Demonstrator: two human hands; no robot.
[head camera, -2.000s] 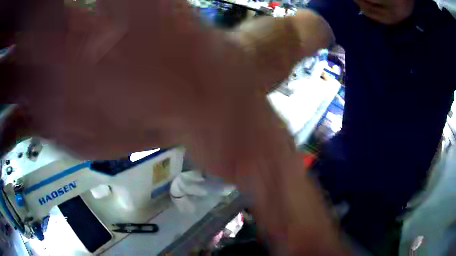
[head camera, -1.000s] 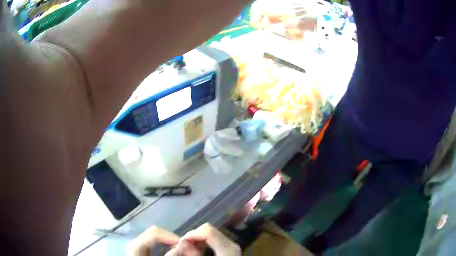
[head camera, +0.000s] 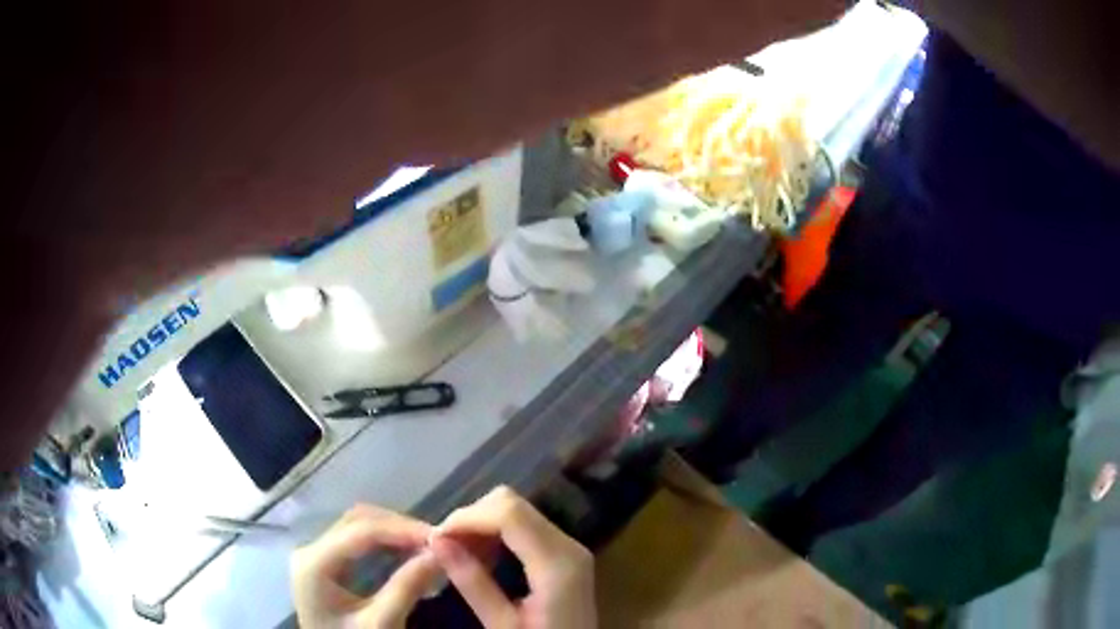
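Observation:
My left hand (head camera: 356, 568) and my right hand (head camera: 522, 559) are at the bottom edge, in front of the table. Their thumbs and fingertips are pinched together and meet. Anything between the fingertips is too small to make out. The white sewing machine (head camera: 233, 295), lettered HAOSEN, stands behind them, partly covered by a blurred arm. Slim silver tweezers (head camera: 246, 525) lie on the table left of my left hand.
A dark phone (head camera: 252, 406) and black thread snips (head camera: 391, 399) lie by the machine. A crumpled white cloth (head camera: 538, 277) and a yellowish strand heap (head camera: 737, 135) lie farther back. Another person's dark clothing (head camera: 983, 234) fills the right; a large blurred arm (head camera: 307, 111) crosses the top.
The blurred arm has shifted from the left side to across the top. My hands show more fully, still fingertip to fingertip. The view has tilted, and more of the machine's needle end shows.

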